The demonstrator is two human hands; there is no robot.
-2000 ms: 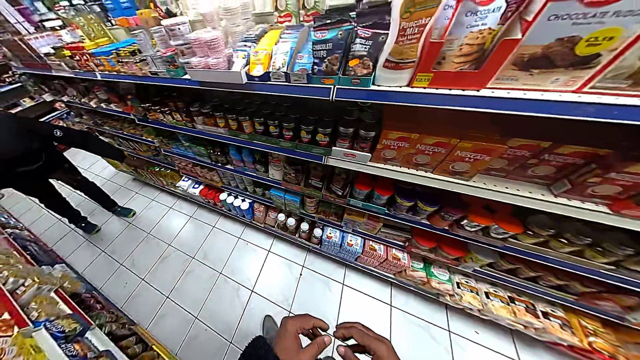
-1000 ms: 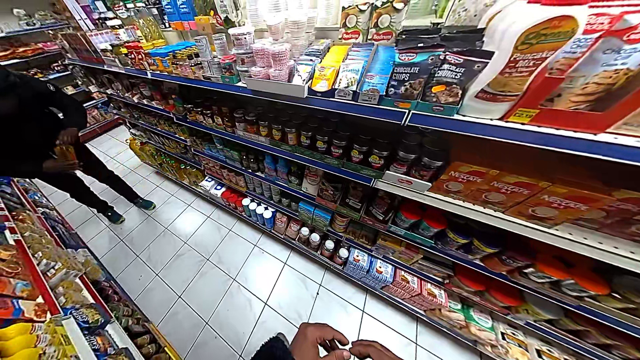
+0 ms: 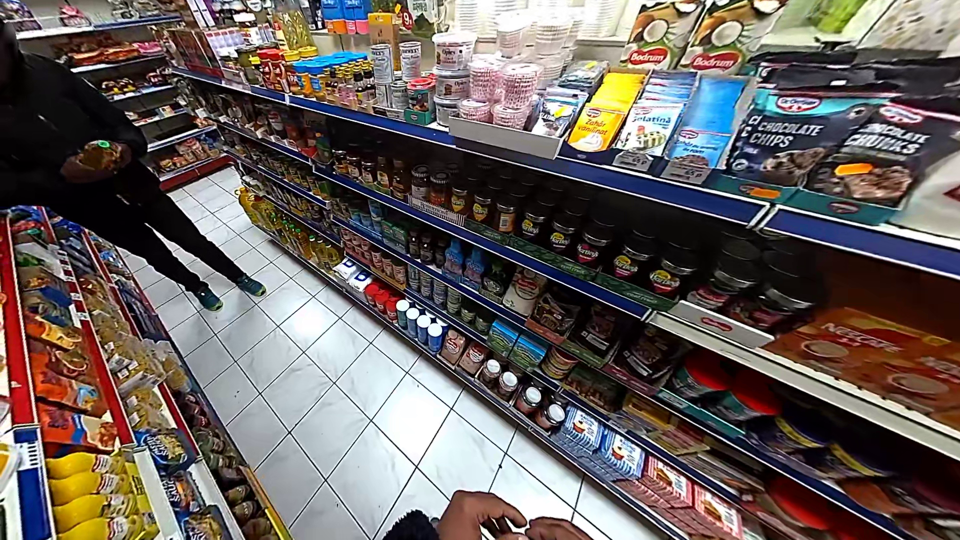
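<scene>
Low at the bottom edge, my left hand [image 3: 480,516] shows with curled fingers, a dark fuzzy cuff at its wrist. Close on its right is my right hand [image 3: 553,529], cut off by the frame edge, with its fingertips near those of the left. No held object can be seen, though the lower parts of both hands are hidden. Beyond them, the bottom shelf carries jars with white lids [image 3: 551,416] and blue-and-white packets [image 3: 583,427]. Higher up stand dark-lidded jars [image 3: 634,259], boxes of Nescafe [image 3: 862,352] and pouches of chocolate chips [image 3: 795,135].
A person in dark clothes [image 3: 75,127] stands in the aisle at the left, holding a small item. White floor tiles [image 3: 300,382] run between the long shelving [image 3: 525,262] and a left shelf unit with yellow bottles [image 3: 86,480] and bagged snacks [image 3: 67,360].
The view has swung left along the aisle. The other person, bent toward the shelves at first, now stands with hands together around an item. My hands remain close together at the bottom.
</scene>
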